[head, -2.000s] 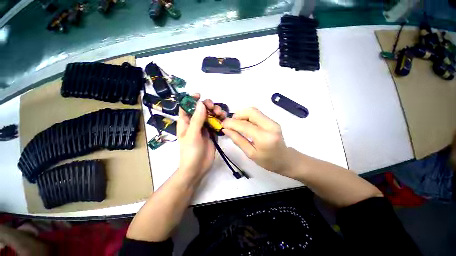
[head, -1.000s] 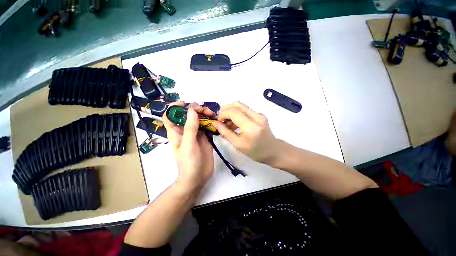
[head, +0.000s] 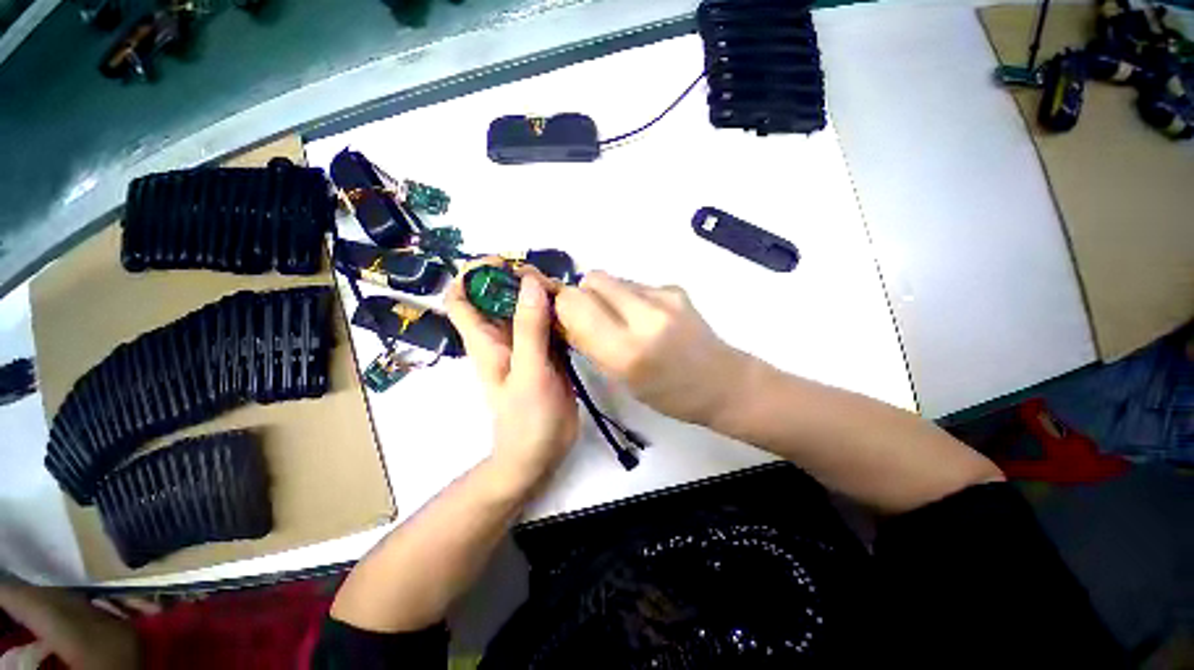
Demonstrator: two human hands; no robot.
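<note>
My left hand (head: 528,386) holds a half-assembled black unit above the white bench. Its green circuit board (head: 494,291) shows at the unit's left end, by my left thumb. My right hand (head: 648,343) has its fingers closed on the unit's right part and hides most of it; only a trace of yellow shows between the hands. Black cables (head: 609,425) with small plugs hang below toward the bench's front edge. A flat black cover (head: 745,240) with a hole near one end lies to the right.
Half-assembled units (head: 399,266) lie left of my hands. Ribbed black rows (head: 197,353) lie on the left cardboard (head: 327,458). A closed unit (head: 542,138) and stacked covers (head: 763,68) lie at the back. More units (head: 1113,79) are on the right cardboard. A person's arm (head: 59,628) shows bottom left.
My left hand has turned the unit so the green board faces up more. The yellow part, clear before, is now mostly covered by my fingers. The view has shifted slightly.
</note>
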